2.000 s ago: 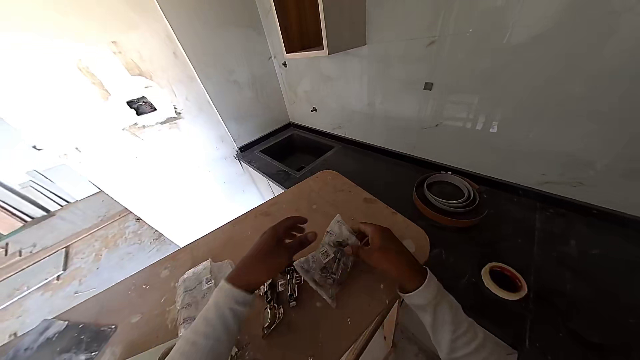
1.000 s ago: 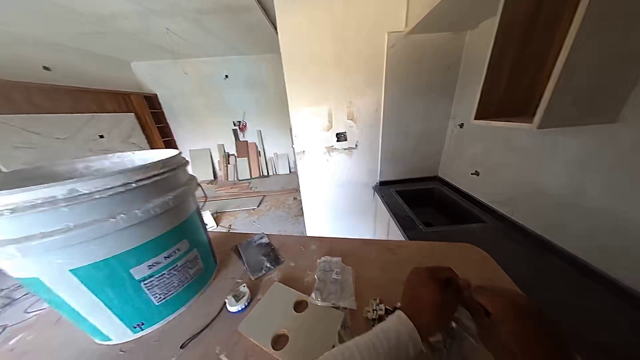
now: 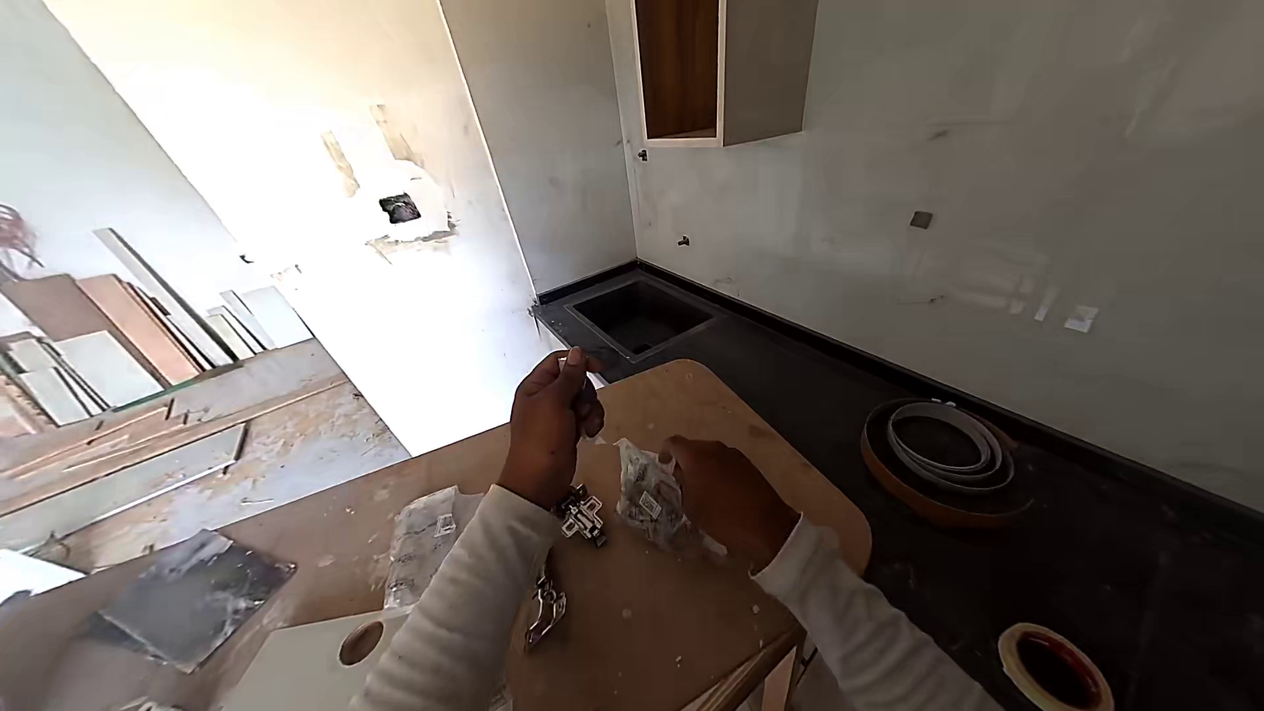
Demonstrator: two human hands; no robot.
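My right hand (image 3: 729, 494) grips a clear plastic bag (image 3: 652, 502) with metal hardware inside, held above the wooden board. My left hand (image 3: 551, 427) is raised just left of the bag, its fingers curled and thumb up; a small pale scrap shows at its fingertips, too small to name. Below my left hand lie a metal hinge mounting plate (image 3: 583, 517) and a metal cabinet hinge (image 3: 544, 610). Another plastic bag (image 3: 423, 538) rests on the board, left of my left forearm.
The wooden board (image 3: 691, 415) has a rounded corner beside a black countertop with a sink (image 3: 642, 318). Rolls of edge banding (image 3: 938, 459) and a tape roll (image 3: 1009, 652) lie right. A dark square tile (image 3: 197, 597) and a panel with a round hole (image 3: 296, 662) lie left.
The view has swung back right and down from the bucket seen one second ago. Compared with two seconds ago, my left hand is raised and its fingers are curled closed; the bag remains at my right hand.
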